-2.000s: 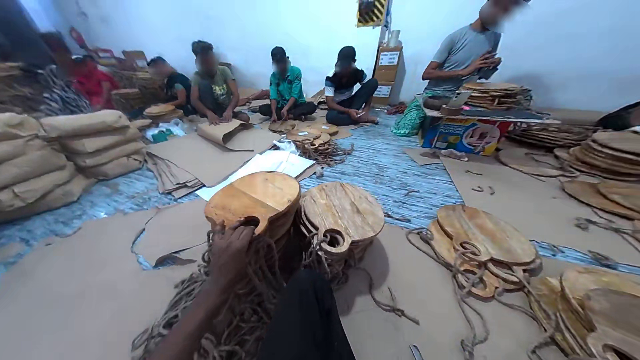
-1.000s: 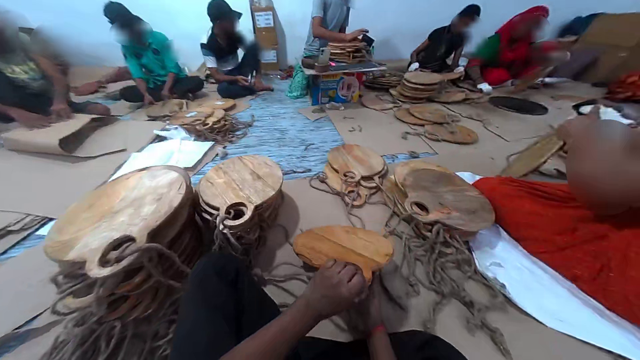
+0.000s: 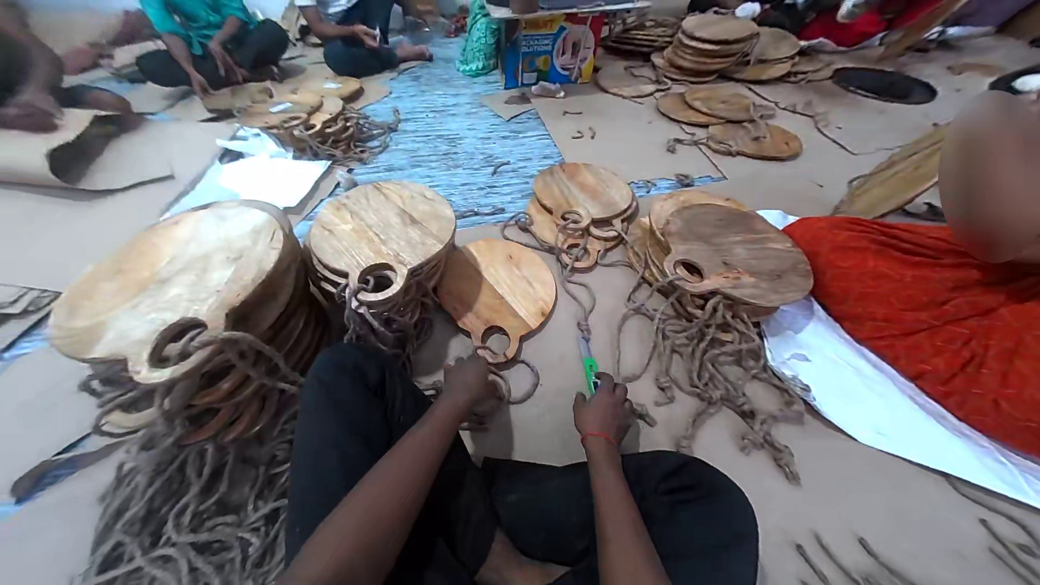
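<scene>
A round wooden board (image 3: 508, 284) with a ring handle lies flat on the brown sheet before my knees. My left hand (image 3: 471, 388) is closed on the jute rope (image 3: 520, 382) just below its handle. In my right hand (image 3: 604, 406) is a green utility knife (image 3: 590, 366), its tip pointing away from me beside a rope. Left of the board stands a stack of boards (image 3: 382, 236) with ropes hanging from the handles, and farther left a taller stack (image 3: 179, 276). Beyond my right hand lie a small stack (image 3: 582, 192) and a larger stack with a darker top board (image 3: 739, 256).
A heap of jute ropes (image 3: 195, 504) is beside my left knee. At right, a person in red cloth (image 3: 918, 317) sits by a white sheet (image 3: 861, 398). More board stacks (image 3: 715, 45), a printed carton (image 3: 552, 49) and several seated people are farther off. Cut rope pieces (image 3: 853, 561) lie at lower right.
The board that was in my hands one second ago now lies on the floor sheet. My right hand now holds the green knife. The view has tilted down.
</scene>
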